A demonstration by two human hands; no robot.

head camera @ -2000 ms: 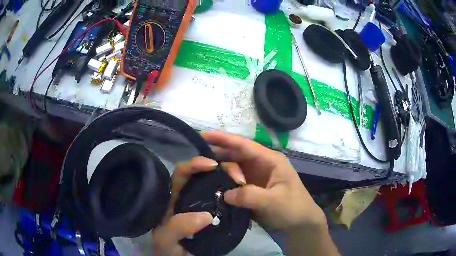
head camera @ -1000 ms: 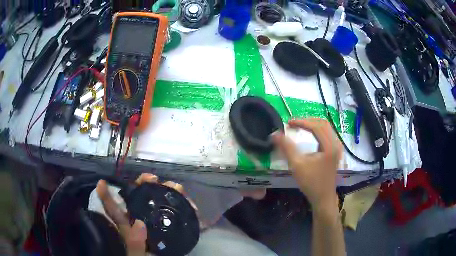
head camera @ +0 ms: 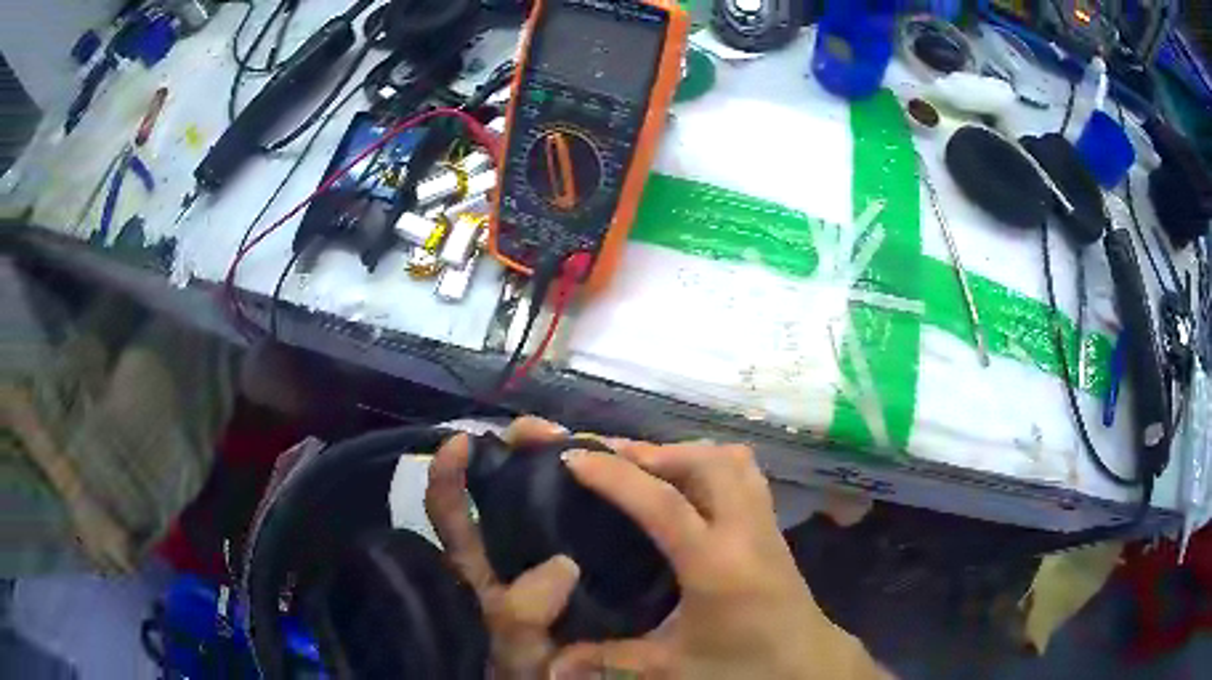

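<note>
The black headphones (head camera: 286, 531) are held low in front of me, below the bench edge, with the headband to the left. My left hand (head camera: 499, 571) grips the right-side ear cup from its left side. My right hand (head camera: 718, 531) holds a black ear pad (head camera: 552, 511) against that cup, fingers over its top and right. The other cup (head camera: 399, 611) hangs at the lower left. The inside of the held cup is hidden by the pad and hands.
On the bench (head camera: 744, 359) lie an orange multimeter (head camera: 585, 146), white and yellow blocks (head camera: 452, 219), a blue cylinder (head camera: 851, 51), a thin rod (head camera: 954, 266), black pads (head camera: 997, 173) and a black corded tool (head camera: 1136, 345). A person's arm (head camera: 67, 465) is at left.
The ear pad left the green tape on the bench and is now at the cup in my hands. My right hand moved from the bench to the headphones. The view shifted left.
</note>
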